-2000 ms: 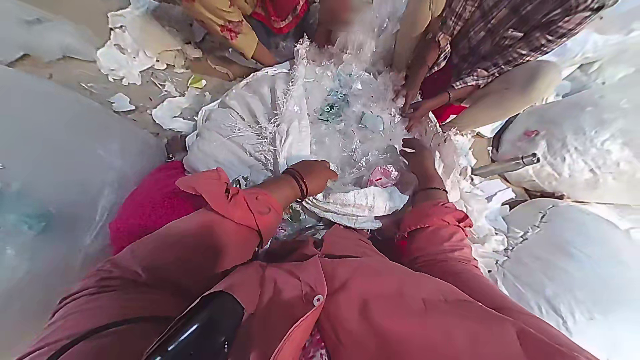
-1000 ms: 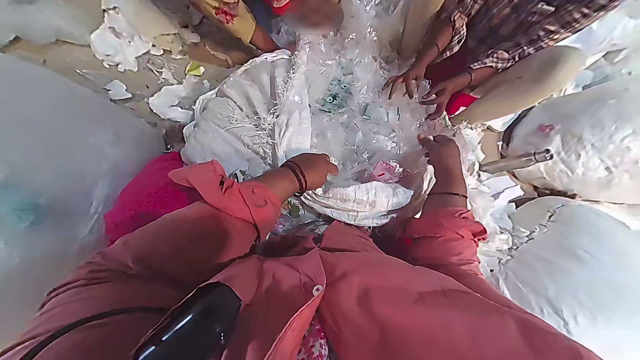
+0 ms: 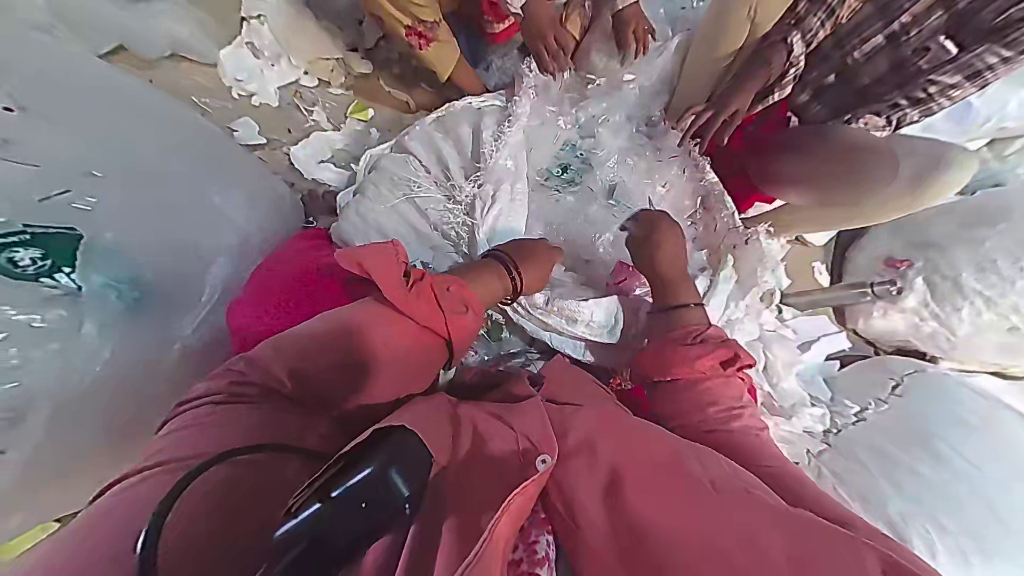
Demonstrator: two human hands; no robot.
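Note:
A heap of clear plastic scraps (image 3: 592, 152) lies in front of me, with a white woven sack (image 3: 432, 168) spread along its left side. My left hand (image 3: 532, 262) is curled at the near edge of the heap, above a fold of white sack cloth (image 3: 580, 316); whether it grips something is hidden. My right hand (image 3: 656, 244) is over the near right part of the heap, fingers bent, with what may be a thin scrap at the fingertips. A pink plastic piece (image 3: 626, 280) lies between my hands.
Other people's hands (image 3: 552, 40) reach into the far side of the heap, and another person's hand (image 3: 716, 116) is at its right. Large filled bags (image 3: 936, 280) stand at the right beside a metal pipe (image 3: 840, 296). A big translucent bag (image 3: 160, 240) bulges at the left.
My right hand has moved inward over the heap from its right edge. My left hand stays near the sack fold. Across the heap, more of another person's hands has come into view.

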